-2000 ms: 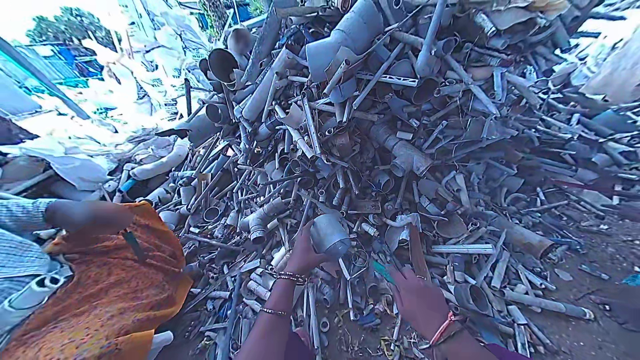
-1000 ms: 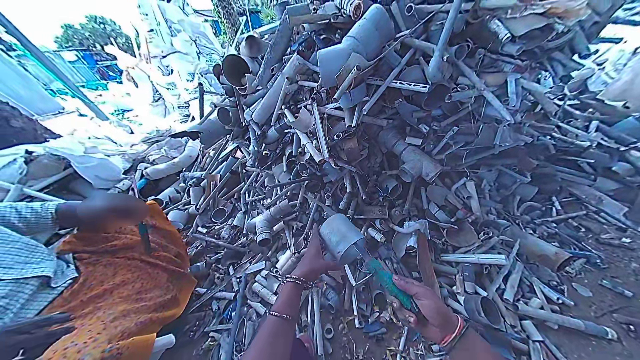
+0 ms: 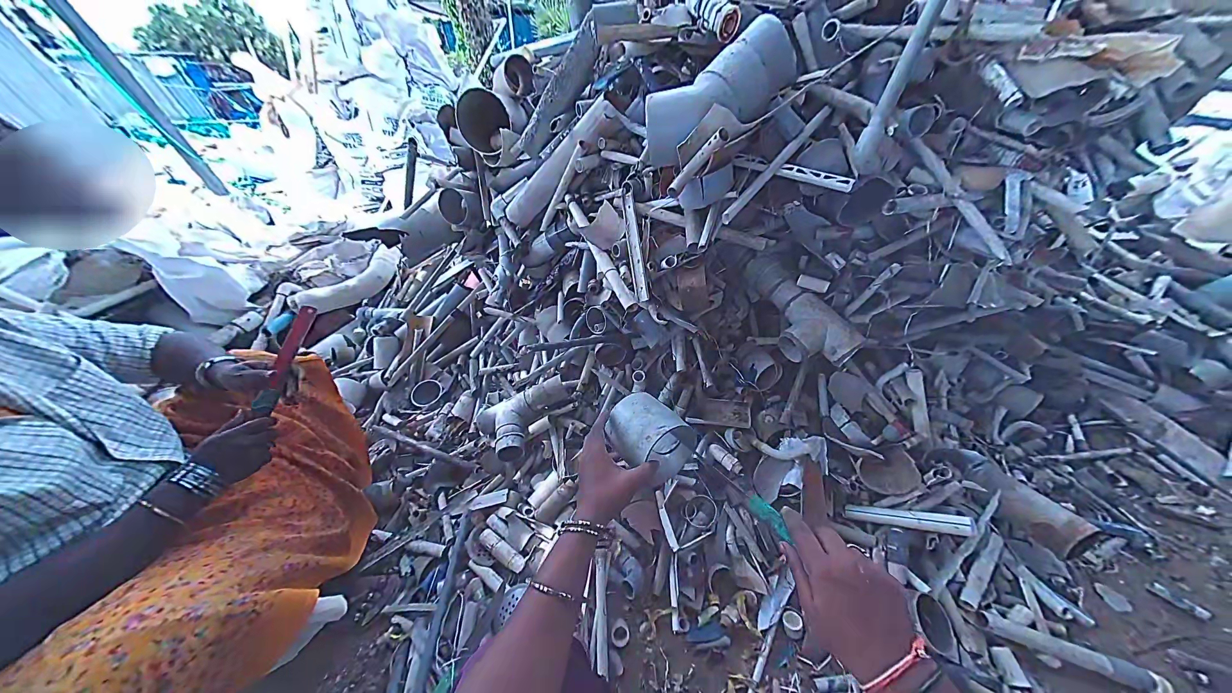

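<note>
My left hand point(image 3: 614, 478) grips a short, wide grey plastic pipe fitting point(image 3: 651, 433), thumb on its near side and fingers around its left side. To the right, my right hand point(image 3: 847, 592) holds a green-handled tool point(image 3: 768, 518) near the thumb and index finger; the fingers look rather straight and the palm side is hidden. The tool's dark, narrow front part points towards the fitting but blends into the scrap behind. Both hands are low over a heap of plastic pipe scrap point(image 3: 577, 318).
At the left, a co-worker in a checked shirt and orange cloth point(image 3: 241, 539) holds a red strip point(image 3: 291, 346) and a dark tool. A branched pipe fitting point(image 3: 818, 322) and larger pipes lie in the heap. Brown soil point(image 3: 1145, 616) shows at the lower right.
My right hand and the green handle have drawn slightly away from the fitting. The fitting remains in my left hand. A co-worker's second hand and a red strip now show at the left.
</note>
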